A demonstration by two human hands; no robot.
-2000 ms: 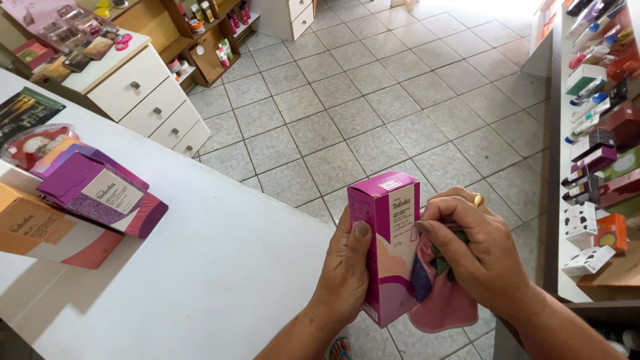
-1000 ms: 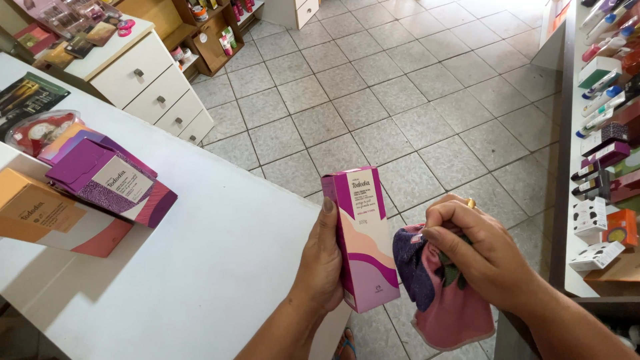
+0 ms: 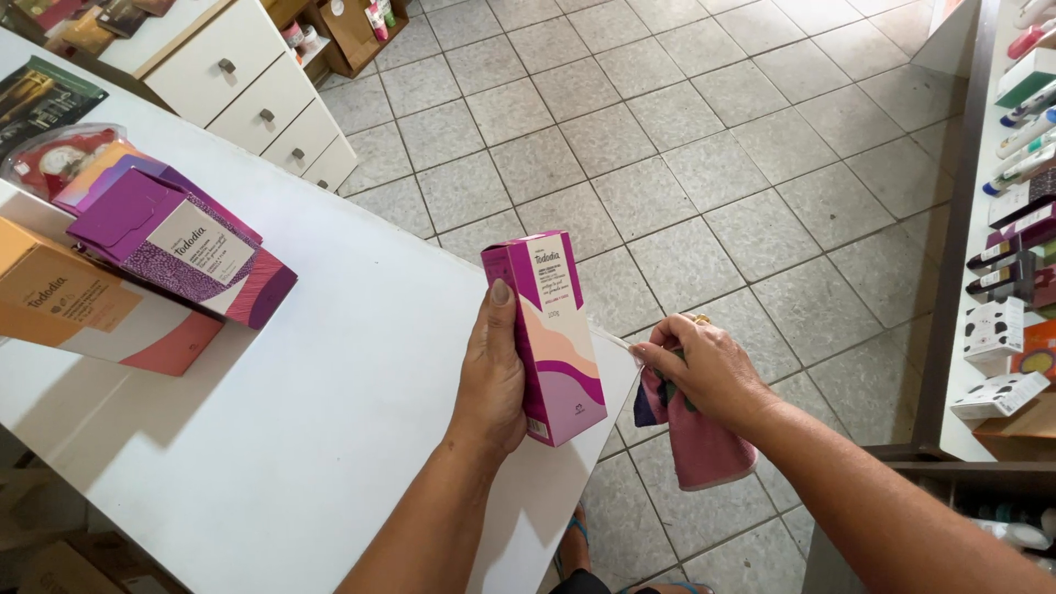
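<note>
My left hand (image 3: 488, 371) grips a tall purple, peach and white Tododia carton (image 3: 551, 338) by its left side, its printed front facing up toward me. To the right, my right hand (image 3: 701, 367) holds a folded pink cloth (image 3: 709, 445) with dark blue and green parts. The cloth hangs below the fingers, and a ring shows on one finger. A small gap lies between carton and cloth. Both hands are above the right end of a white counter (image 3: 330, 412).
On the counter's left stand a purple carton (image 3: 198, 247) and an orange and white carton (image 3: 99, 305), beside a clear-wrapped red item (image 3: 70, 161). White drawers (image 3: 239, 82) stand behind. A shelf with small boxes (image 3: 994, 326) and bottles runs along the right. Tiled floor (image 3: 643, 165) lies between.
The carton in my left hand has turned so its front faces me more squarely. My right hand with the cloth has moved away from the carton, to the right.
</note>
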